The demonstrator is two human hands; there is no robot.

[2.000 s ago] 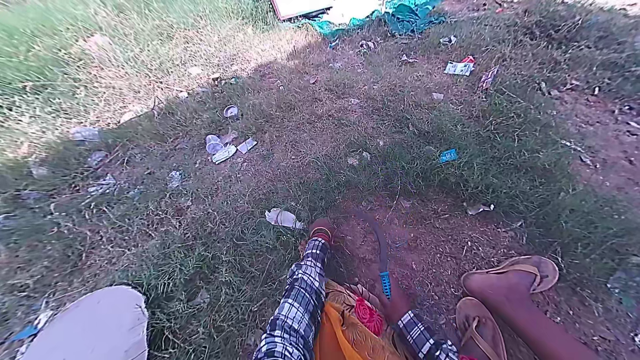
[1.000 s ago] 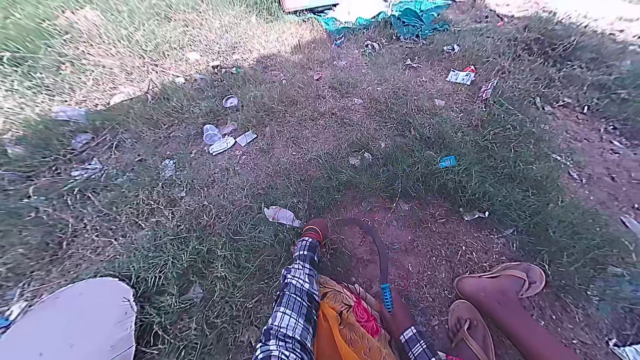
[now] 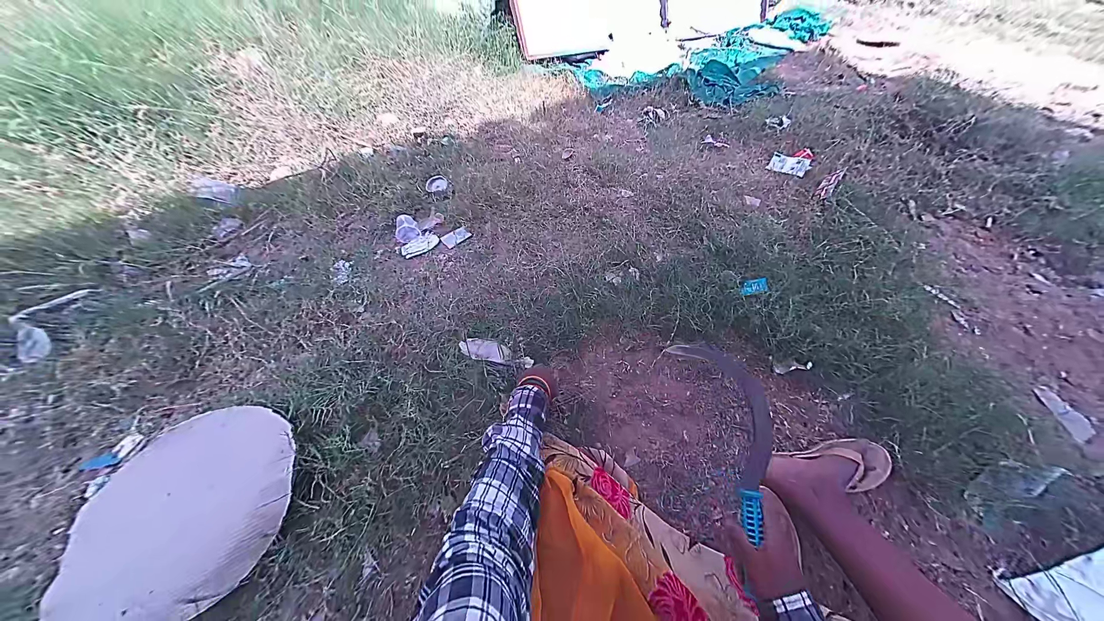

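My right hand (image 3: 763, 552) is closed around the blue handle of a sickle (image 3: 752, 414), low and right of centre. The curved blade points up and bends left over bare reddish soil. My left hand (image 3: 536, 379) is down at the edge of the grass (image 3: 379, 388), left of the bare patch, with a bangle at the wrist; its fingers are hidden, so what it holds does not show. A crumpled white wrapper (image 3: 485, 349) lies just beyond it. Floral cloth (image 3: 604, 492) and orange cloth cover my lap.
A flat pale board (image 3: 181, 517) lies at lower left. A sandalled foot (image 3: 854, 461) is at right. Litter, including a plastic cup (image 3: 407, 228) and a blue packet (image 3: 754, 286), is scattered on the grass. Teal cloth (image 3: 733, 73) lies at the top, beside a framed white panel (image 3: 561, 30).
The sickle's blade, near my left hand one second ago, has moved right, away from that hand. My right hand still holds its handle. My left hand stays near the wrapper.
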